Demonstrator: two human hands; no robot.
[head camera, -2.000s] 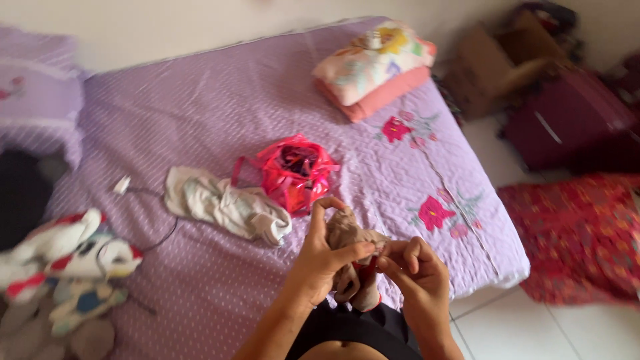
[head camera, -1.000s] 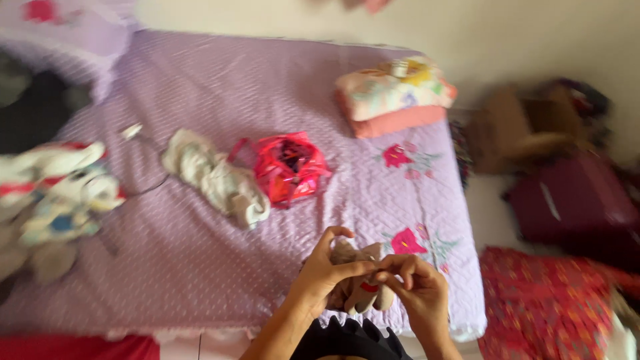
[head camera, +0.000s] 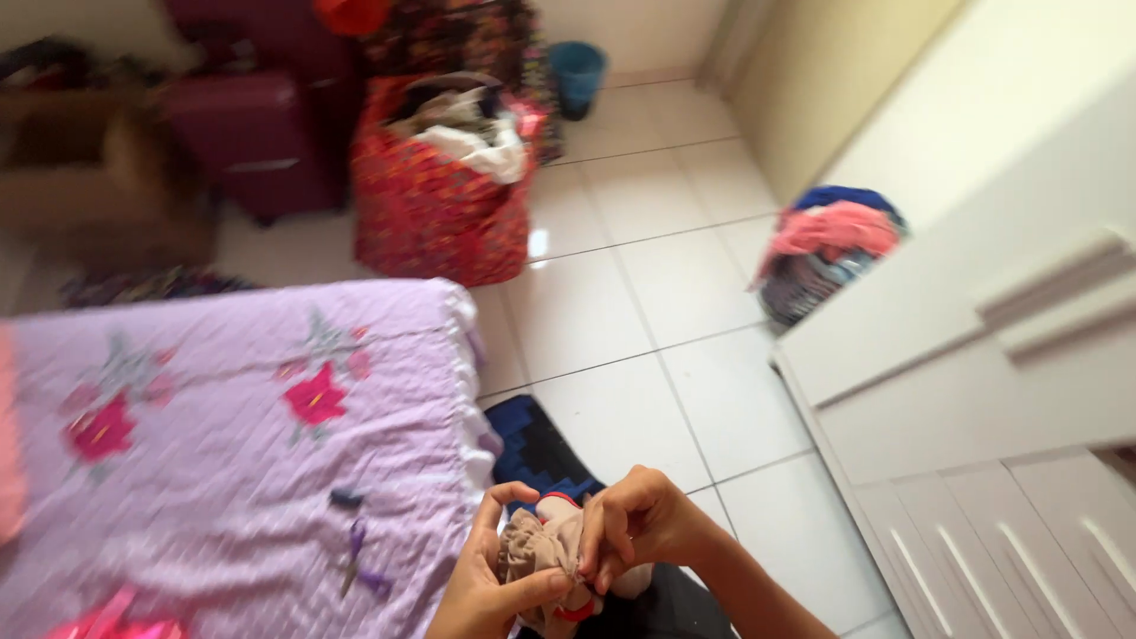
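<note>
My left hand (head camera: 506, 568) grips a small bundle of beige gathered fabric with red trim (head camera: 541, 550), its thumb pressed on the cloth. From the other side, my right hand (head camera: 635, 528) pinches the edge of the same bundle between thumb and fingertips. Whether a needle or other tiny thing is in its fingers cannot be seen. On the bed, left of my hands, lie purple-handled scissors (head camera: 359, 564) and a small dark object (head camera: 346, 499).
The lilac floral bedspread (head camera: 222, 373) is at left, with a pink plastic bag (head camera: 120, 621) on it. Beyond stand a red fabric bag of clothes (head camera: 444, 195), a maroon suitcase (head camera: 257, 142) and a blue bin (head camera: 577, 75). A white dresser (head camera: 958, 390) stands right, near a laundry pile (head camera: 830, 248).
The view has swung far to the right, bringing the floor and dresser in. Both hands still hold the beige fabric bundle.
</note>
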